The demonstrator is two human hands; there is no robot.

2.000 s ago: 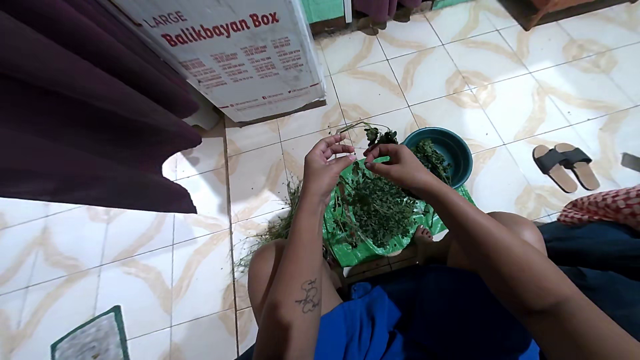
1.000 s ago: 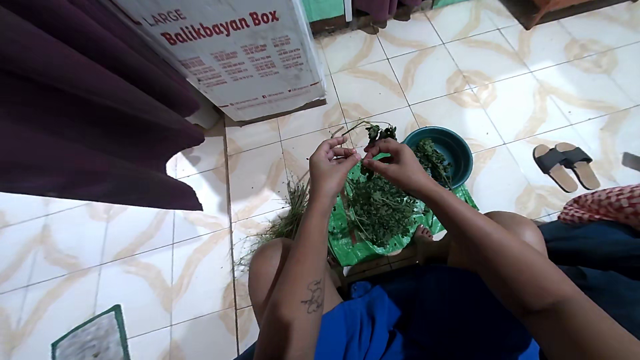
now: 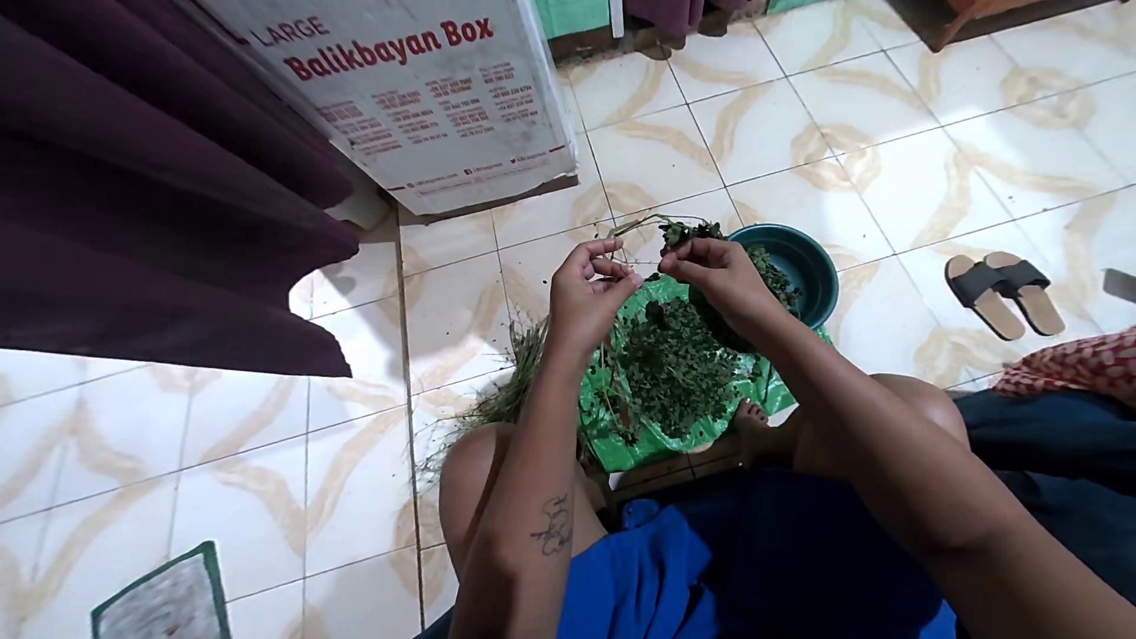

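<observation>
My left hand has its fingers closed on the thin stem of a leafy sprig, which arcs over to my right hand. My right hand pinches the sprig's dark green leaves between thumb and fingers. Below both hands, a heap of leafy greens lies on a green plastic sheet. A round teal basin with green leaves in it stands behind my right wrist, partly hidden by it. Left of the sheet, beside my left forearm, is a pile of thin bare stems.
A large white cardboard box with red print stands ahead on the tiled floor. Purple curtain cloth hangs at the left. A pair of sandals lies at the right, near red patterned cloth. A green-edged mat lies lower left.
My left hand has moved slightly away from my right hand, and a wider gap shows between their fingertips. The sprig is still between them.
</observation>
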